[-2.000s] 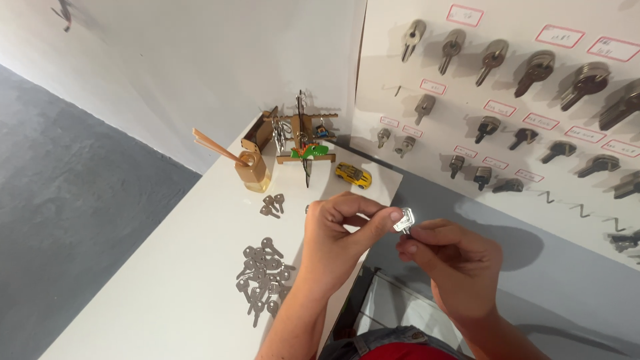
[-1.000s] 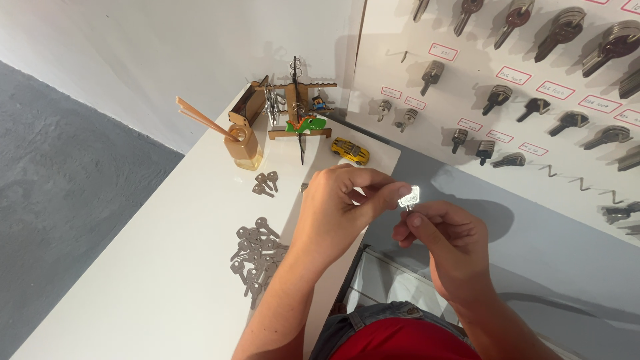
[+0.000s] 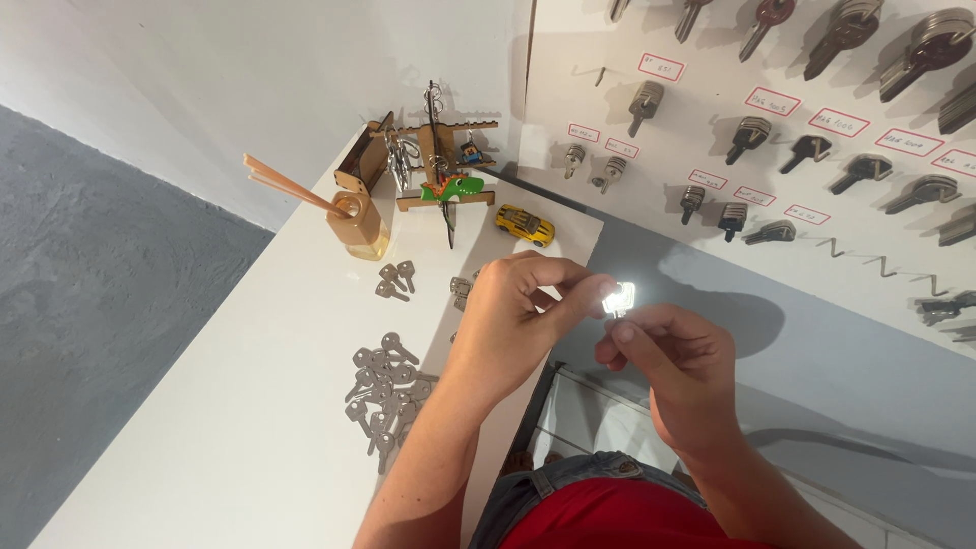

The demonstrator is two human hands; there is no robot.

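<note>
Both my hands pinch one shiny metal key (image 3: pixel 618 299) just past the table's right edge. My left hand (image 3: pixel 526 313) has thumb and forefinger at the key's bow. Below it, my right hand (image 3: pixel 671 358) grips the key's lower part, so most of the blade is hidden. A pile of several loose keys (image 3: pixel 390 393) lies on the white table (image 3: pixel 229 381), left of my left forearm. Further back is a small group of keys (image 3: pixel 394 280). A few more metal pieces (image 3: pixel 460 288) show partly behind my left hand.
A yellow toy car (image 3: pixel 525 225), a reed diffuser (image 3: pixel 358 226) and a wooden keyring stand (image 3: pixel 438 145) with a green dinosaur keyring (image 3: pixel 455 188) stand at the table's back. On the right, a white wall board (image 3: pixel 579 84) holds key blanks (image 3: pixel 841 34) on hooks under handwritten labels.
The key stays between both my hands; its bow now catches a bright glare. The loose keys and toy car have not plainly moved on the table. The view has shifted somewhat.
</note>
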